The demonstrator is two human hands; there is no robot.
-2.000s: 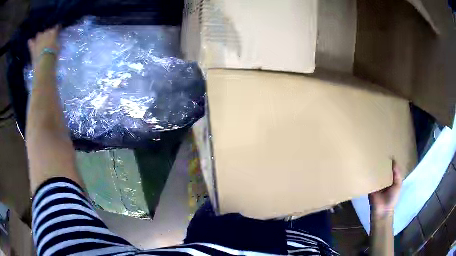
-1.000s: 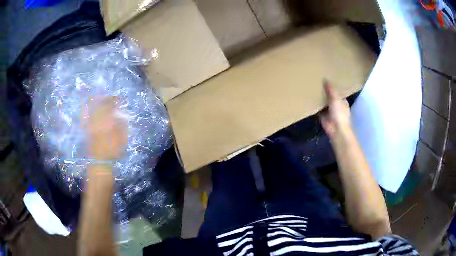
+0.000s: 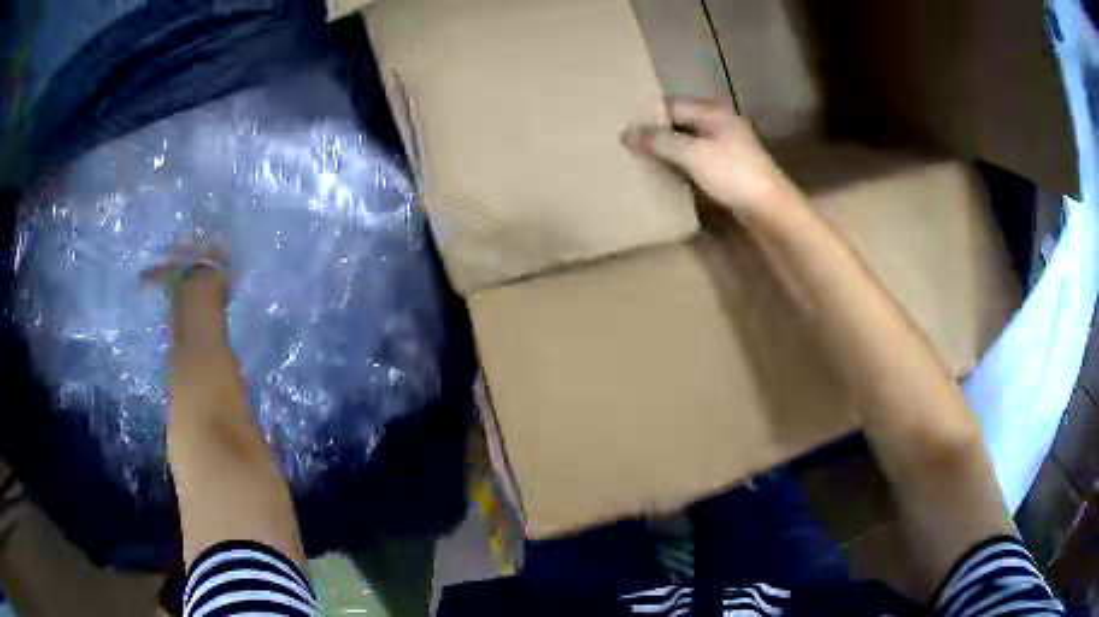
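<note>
A black waste bag (image 3: 90, 90) on the left is heaped with crumpled clear film (image 3: 325, 301). My left hand (image 3: 193, 259) is pressed into the film, fingers spread and blurred; whether it grips any film is unclear. A large brown carton (image 3: 603, 386) stands open to the right of the bag with its near flap folded outward. My right hand (image 3: 705, 145) holds the edge of a side flap (image 3: 530, 133) of the carton, thumb on top of the flap and fingers at its edge.
A white sheet (image 3: 1036, 350) curves down at the far right beside the carton. A green sack or box (image 3: 380, 579) shows partly below the bag. My legs are close to the carton's near flap.
My right hand has moved from the near flap's lower edge up to the side flap. My left hand remains on the film. The view has shifted.
</note>
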